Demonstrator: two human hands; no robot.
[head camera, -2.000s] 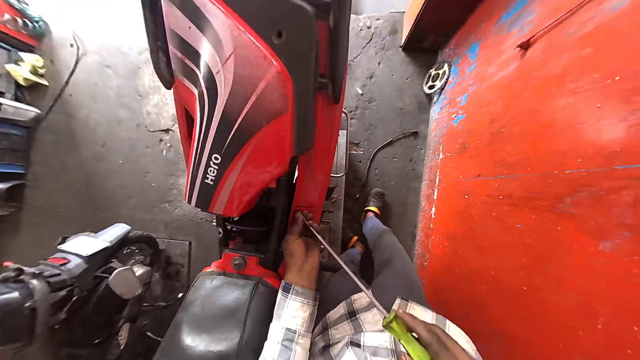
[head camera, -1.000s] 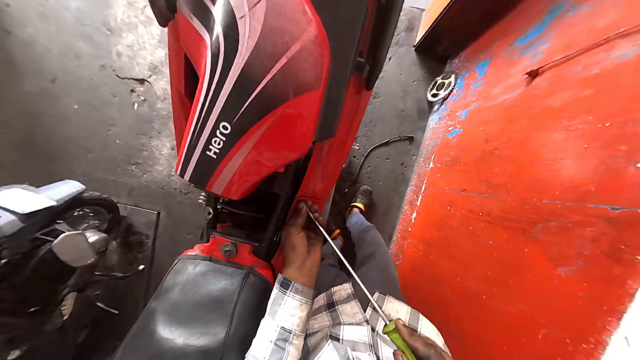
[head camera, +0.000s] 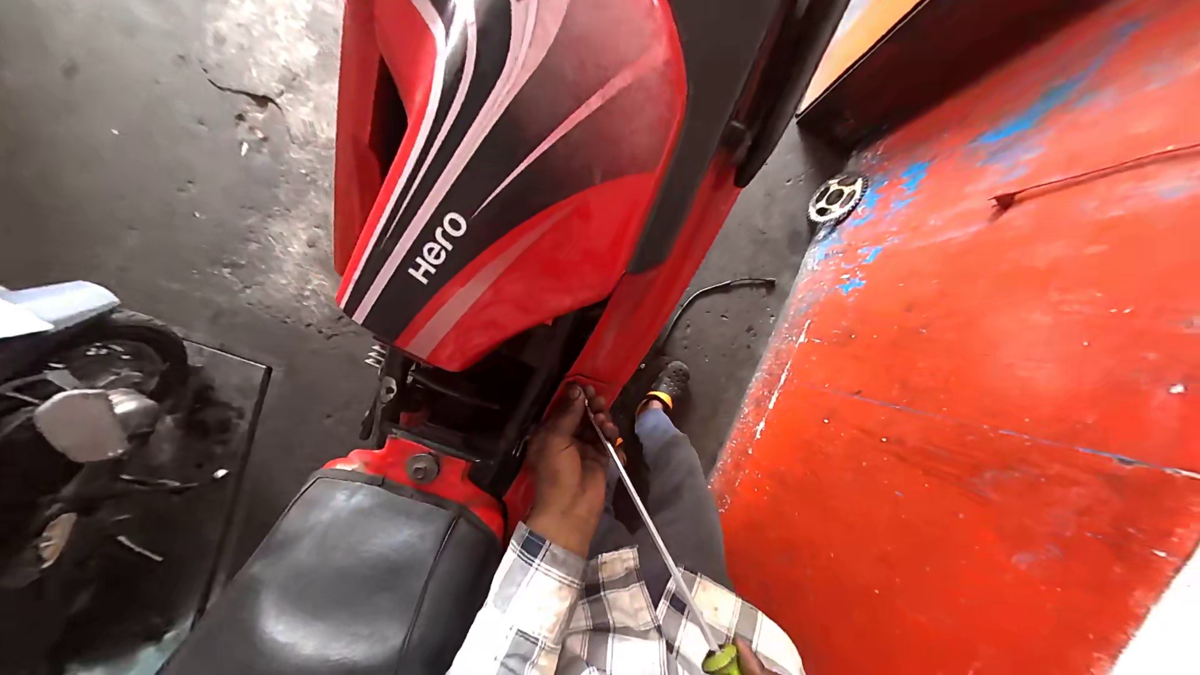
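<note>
My right hand (head camera: 753, 659), mostly cut off by the bottom edge, grips the green handle of a long screwdriver (head camera: 649, 523). The shaft slants up and left to my left hand (head camera: 569, 469), whose thumb and fingers pinch around its tip. That tip meets the lower end of a red side panel (head camera: 637, 323) on a motorcycle; the exact contact point is hidden by my fingers. Beside it sits the red and black Hero fuel tank (head camera: 553, 187), with a dark gap below it and the black seat (head camera: 366, 572) behind.
A red painted wall or panel (head camera: 956, 403) fills the right side. A metal sprocket (head camera: 837, 200) leans at its edge, with a black cable (head camera: 717, 286) on the floor nearby. Part of another motorcycle (head camera: 94, 422) stands at the left. My shoe (head camera: 670, 380) rests on the floor.
The view has shifted and turned somewhat. Both hands stay on the screwdriver, and the right hand now shows less, lower in the view.
</note>
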